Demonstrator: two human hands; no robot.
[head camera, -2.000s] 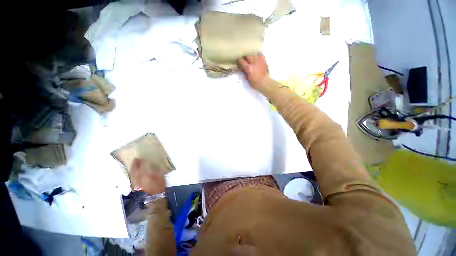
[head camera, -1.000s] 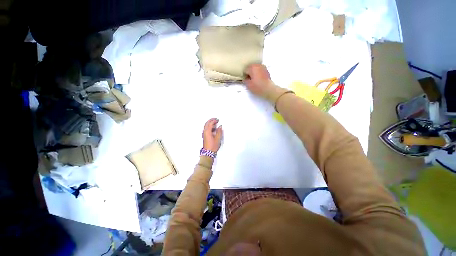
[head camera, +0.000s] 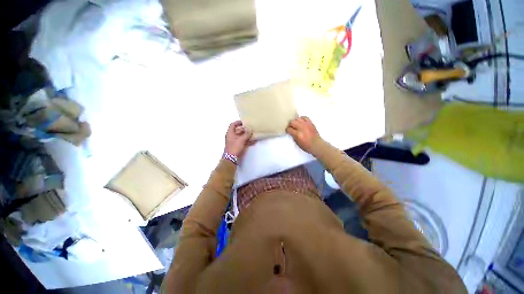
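A beige fabric panel (head camera: 267, 109) lies on the white table in front of me. My left hand (head camera: 237, 139) holds its near left corner. My right hand (head camera: 303, 132) holds its near right corner. The yellow card template (head camera: 318, 62) lies beyond the panel to the right, beside the scissors (head camera: 346, 35). A stack of unpressed beige panels (head camera: 214, 26) sits at the far side, cut off by the top edge. A small pile of pressed pieces (head camera: 146, 185) lies at the left front.
The steam iron (head camera: 432, 76) is parked on the brown pad (head camera: 402, 103) at the right. Yellow-green cloth (head camera: 480, 140) hangs at the right. Cloth bundles (head camera: 43, 155) are heaped along the left. White cloth (head camera: 109, 34) lies at the far left.
My right hand has come back from the stack with one panel, which now lies near the front edge. My left hand has closed on its near left corner. The view has shifted.
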